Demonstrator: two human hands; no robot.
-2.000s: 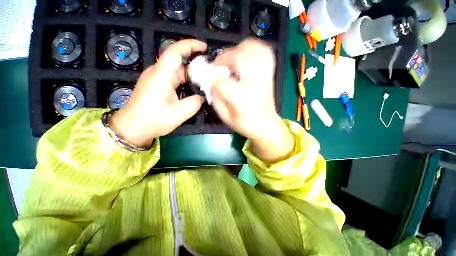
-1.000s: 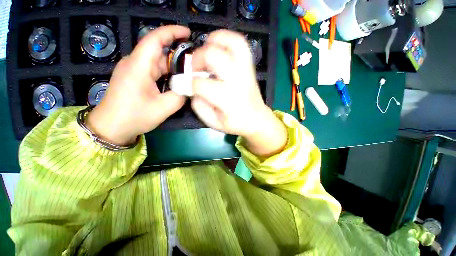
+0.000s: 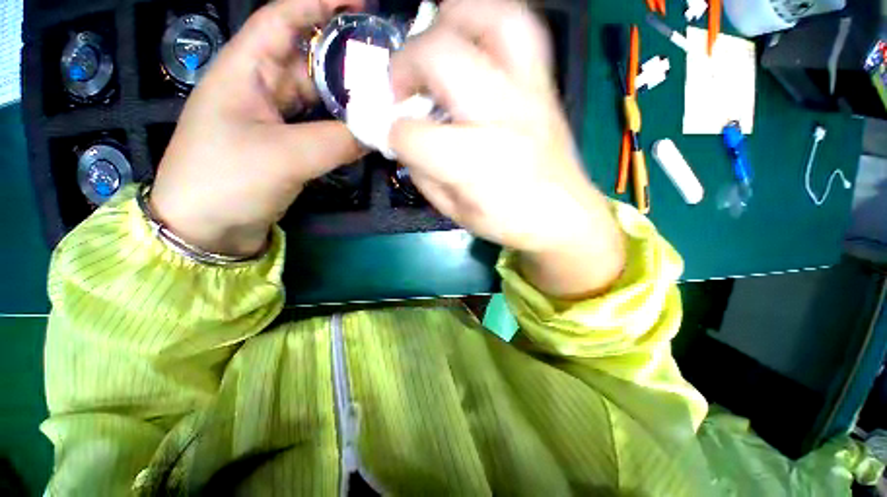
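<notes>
A round watch head [image 3: 333, 70] with a shiny rim is held above the black foam tray, its dark face turned up with a bright white patch on it. My left hand [image 3: 255, 126] grips it at its left rim, thumb below. My right hand [image 3: 486, 126] holds a crumpled white wipe [image 3: 373, 124] against the face; its fingers are partly blurred. The foam compartment tray [image 3: 92, 123] lies beneath, with round units in several pockets. My hands hide much of the tray's middle.
Right of the tray lie orange-handled tools [image 3: 636, 126], white cross-shaped pieces [image 3: 655, 72], a pale square pad [image 3: 718, 97], a white stick [image 3: 678, 171], a blue-ended tool [image 3: 736, 153] and a white cable [image 3: 823, 170]. A whitish bottle [image 3: 778, 12] and dark box [image 3: 812, 60] stand upper right.
The view has shifted, so the bench items sit higher. The watch head now shows its face with a white patch toward me. The wipe remains in my right hand.
</notes>
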